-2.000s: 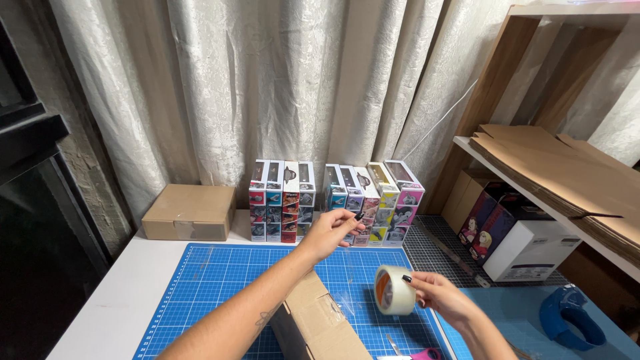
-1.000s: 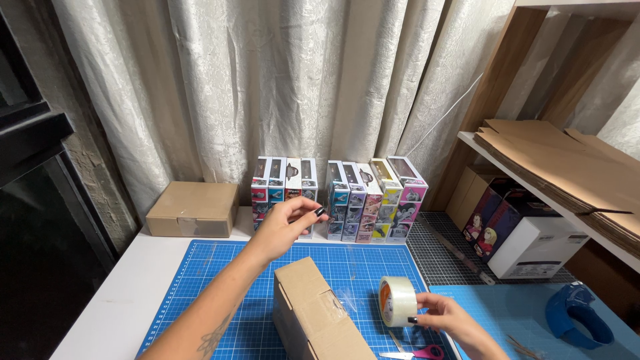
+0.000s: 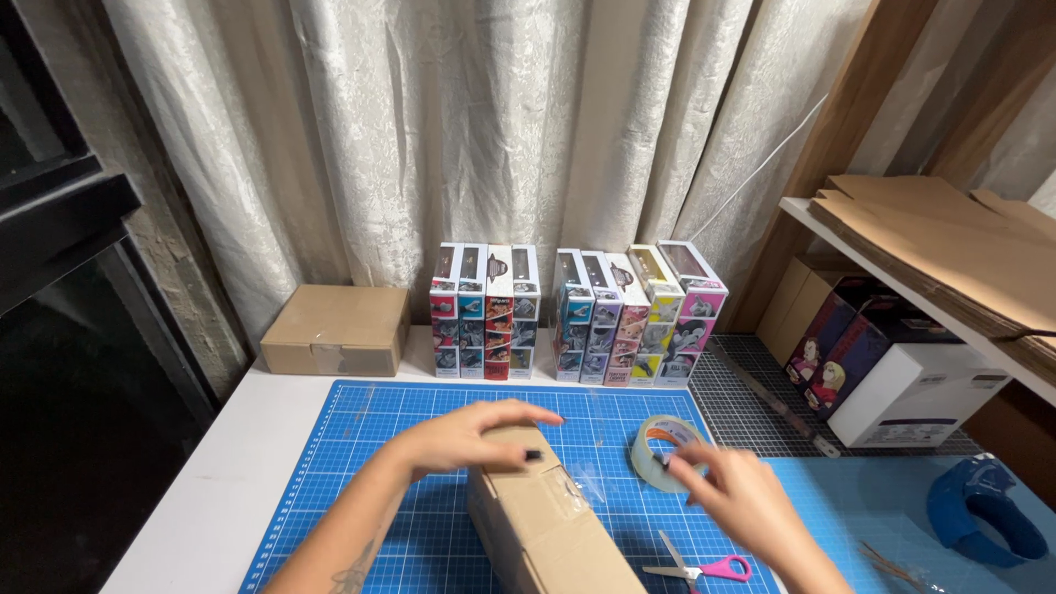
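Note:
A closed cardboard box stands on the blue cutting mat, with clear tape along its top and side. My left hand, fingers spread, is over the far end of this box; whether it touches the box cannot be told. My right hand is at the near right side of a roll of clear packing tape, thumb and fingers by its rim, slightly blurred; a grip on it does not show. Scissors with pink handles lie open on the mat, right of the box.
Another cardboard box sits at the back left. Two groups of figure boxes stand against the curtain. On the right are a shelf with flattened cardboard, more boxes below it, and a blue tape dispenser.
My left hand has come down from before the figure boxes to the far end of the cardboard box. The tape roll, held upright by my right hand earlier, is now tilted on the mat.

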